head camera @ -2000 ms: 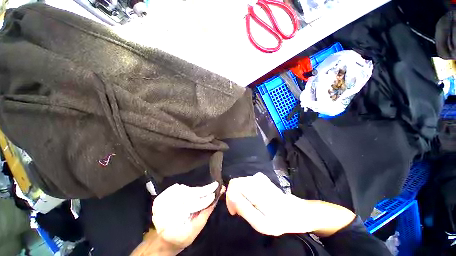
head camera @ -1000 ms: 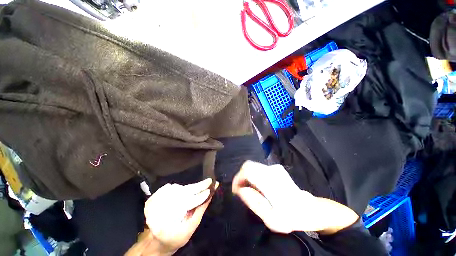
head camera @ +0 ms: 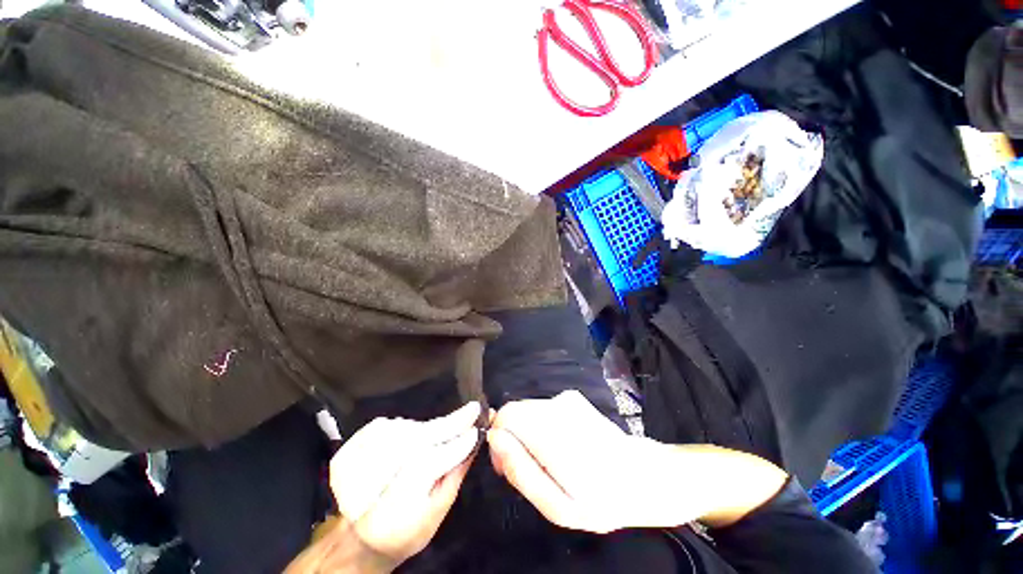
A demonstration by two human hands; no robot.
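Note:
A narrow brown-grey fabric strip (head camera: 471, 370) hangs from the edge of a large brown-grey garment (head camera: 337, 213). My left hand (head camera: 402, 482) pinches the strip's lower end between thumb and fingers. My right hand (head camera: 578, 462) is beside it, fingertips closed together and touching or nearly touching the strip's end. A tiny dark spot shows between the fingertips; I cannot tell what it is. No needle or thread can be made out. A double band (head camera: 245, 269) lies across the garment, with a small loose pink thread (head camera: 221, 362) to its left.
Red-handled scissors (head camera: 595, 56) lie on the white table (head camera: 449, 84). To the right, a whitish bag (head camera: 746, 185) of small brown pieces rests by a blue crate (head camera: 619, 230). Black cloth (head camera: 808, 359) covers the right side. Metal parts (head camera: 241, 17) stand at the top left.
My right hand was apart from the strip one second ago and has come back left and slightly down to it. My left hand keeps its pinch. The garment lies about the same.

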